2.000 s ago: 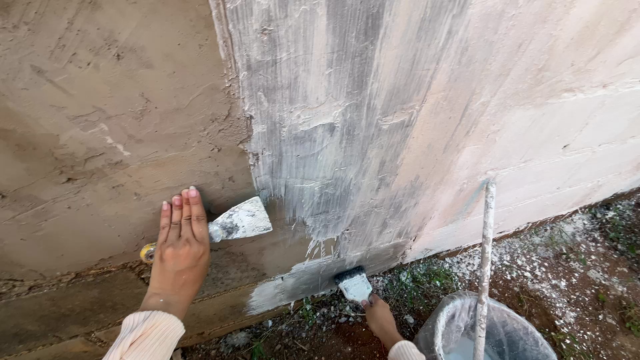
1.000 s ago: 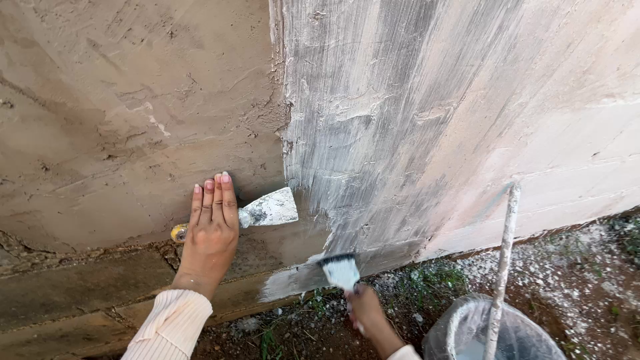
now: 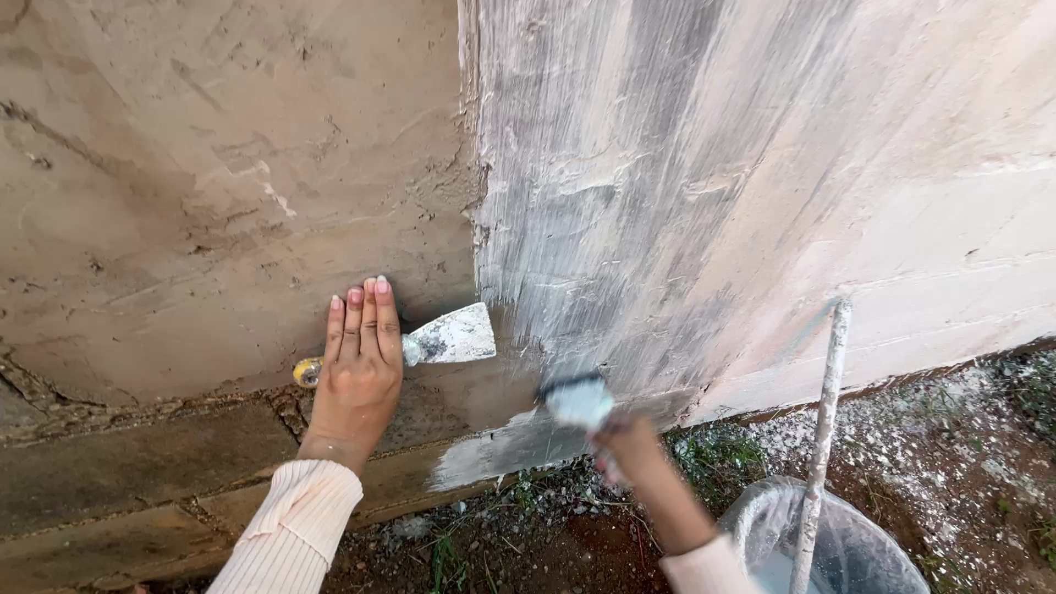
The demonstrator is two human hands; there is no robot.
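My left hand lies against the bare brown part of the wall, fingers pointing up, with a putty knife held under the palm. The knife's yellow handle end sticks out on the left, and its whitened blade points right. Blurred by motion, my right hand grips a paintbrush whose dark bristles touch the wall low down, at the edge of the white-streaked area. Wet-looking white strokes cover the wall from there to the right, and a white patch lies lower left of the brush.
At the bottom right a bucket of whitish liquid stands on the ground, a white-spattered stick leaning out of it against the wall. Soil with grass and white flecks runs along the wall's foot. Cracked stonework forms the lower left.
My right hand has moved the brush up and to the left along the wall from the low edge near the ground. My left hand keeps the putty knife at the wall. The view has shifted somewhat.
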